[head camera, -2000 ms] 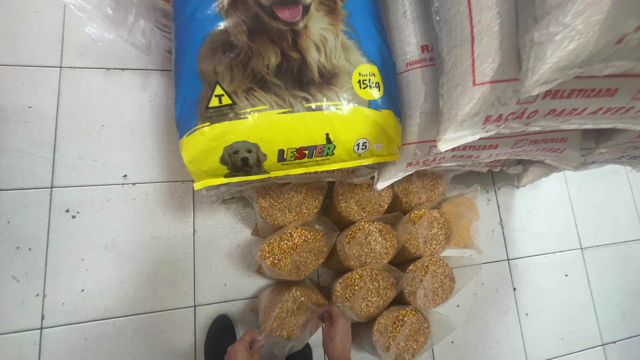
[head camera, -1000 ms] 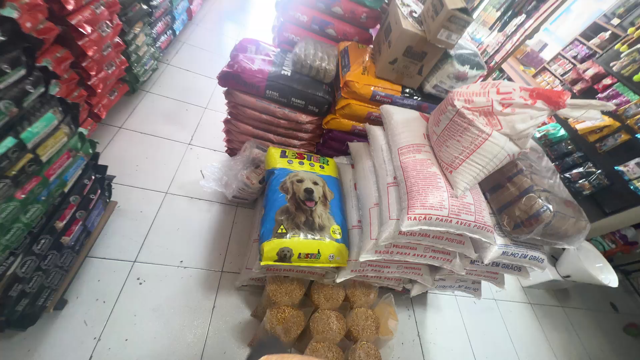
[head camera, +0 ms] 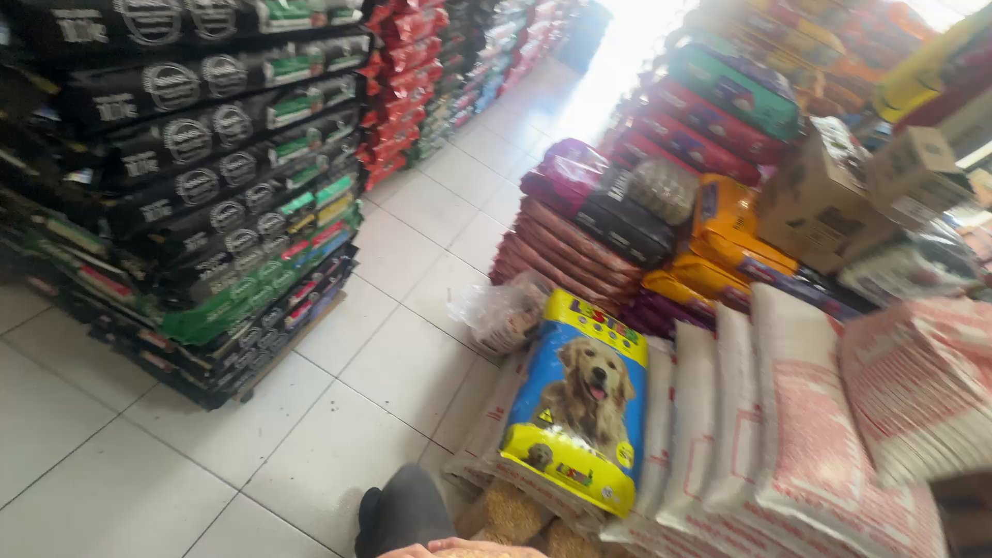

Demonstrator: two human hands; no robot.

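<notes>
At the bottom edge, my left hand (head camera: 415, 549) shows only as a strip of fingers, against the top of a tan clear bag of grain (head camera: 484, 553); most of both is cut off by the frame. My right hand cannot be made out. More clear bags of yellow grain (head camera: 511, 515) stand on the floor just beyond, partly hidden. Behind them a blue and yellow Lester dog food sack (head camera: 581, 403) lies on pale sacks. A dark-clad knee or leg (head camera: 407, 508) is left of the grain bags.
White sacks with red print (head camera: 806, 411) are piled at right. Cardboard boxes (head camera: 821, 201) rest on orange sacks behind. A tall stack of black feed sacks (head camera: 232, 155) stands at left on a pallet. Crumpled clear plastic (head camera: 500, 310) lies beside the Lester sack. White tiled floor (head camera: 333, 411) runs between the stacks.
The view has swung up and left from the grain bags to the aisle. Two seconds ago both hands were at the front left grain bag; now only fingers show at the bottom edge.
</notes>
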